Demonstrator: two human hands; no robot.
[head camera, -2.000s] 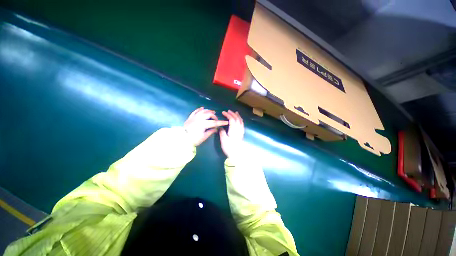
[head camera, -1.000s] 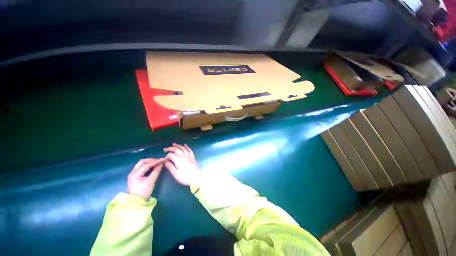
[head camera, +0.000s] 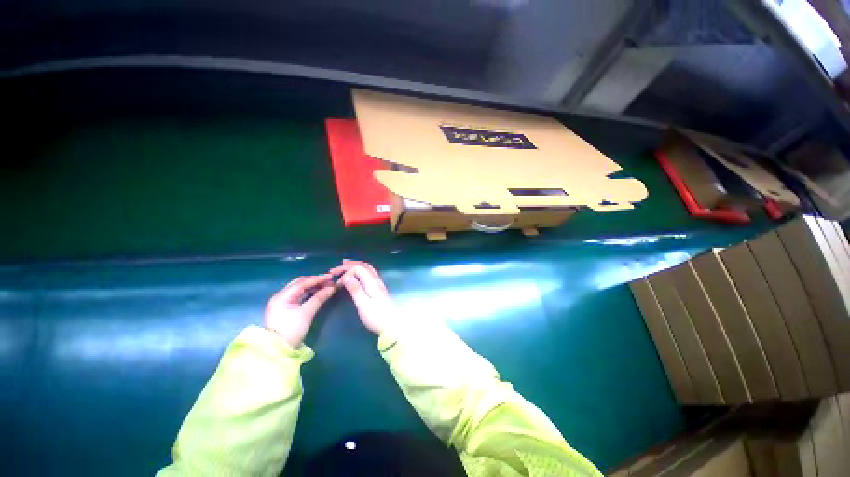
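Observation:
My left hand (head camera: 296, 307) and my right hand (head camera: 366, 293) meet at the fingertips over the near strip of the green bench (head camera: 177, 312). The fingers are bent and no object shows between them; whether something small is pinched there cannot be told. Beyond my hands lies a brown mailer carton (head camera: 503, 177) with its lid half folded over, a dark label on the lid and a pale loop at its front side. A red flat box or tray (head camera: 352, 177) sticks out from under the carton's left side.
A row of brown cartons (head camera: 746, 317) leans at the right, with more cartons (head camera: 708, 456) below it. A second open carton in a red tray (head camera: 694, 191) stands farther right on the bench. A dark ledge (head camera: 373, 76) runs along the back.
The view has turned, so the bench edge now runs nearly level and more leaning cartons show at the right. My hands stay together at the fingertips.

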